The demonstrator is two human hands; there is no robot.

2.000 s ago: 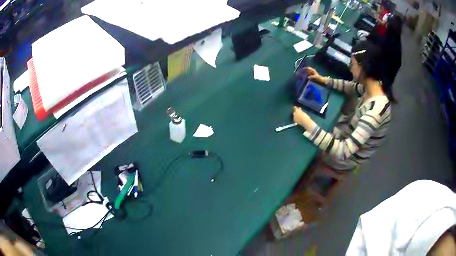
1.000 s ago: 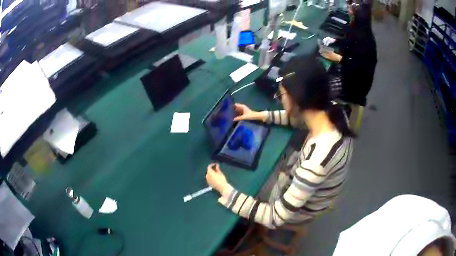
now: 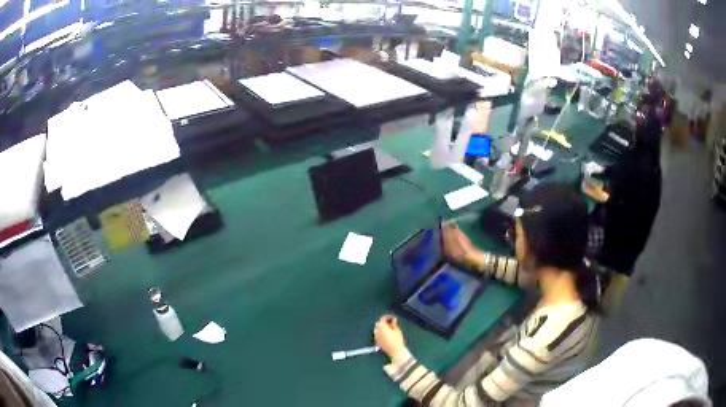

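Observation:
Neither of my hands can be made out. Nearest on the green-matted bench [image 3: 263, 318] stand a small white dispenser bottle [image 3: 168, 322] with a metallic top and, beside it, a loose white slip [image 3: 210, 332]. A dark cable connector [image 3: 192, 364] lies below them. At the lower left are a green-handled tool [image 3: 86, 377] and dark leads over papers. A seated person in a striped top [image 3: 509, 362] has one hand at an open dark device [image 3: 444, 296] with blue screens; the other hand rests by a small white strip [image 3: 354, 354].
A dark panel [image 3: 347, 184] stands propped mid-bench near a white slip [image 3: 355, 248]. The rear shelf holds dark trays with white sheets [image 3: 358, 82]. Another person in dark clothes [image 3: 633, 199] is farther along. A white cloth shape [image 3: 633, 377] fills the lower right corner.
The view has swung up and left since one second ago, showing more rear shelf. The seated person stays at the open device.

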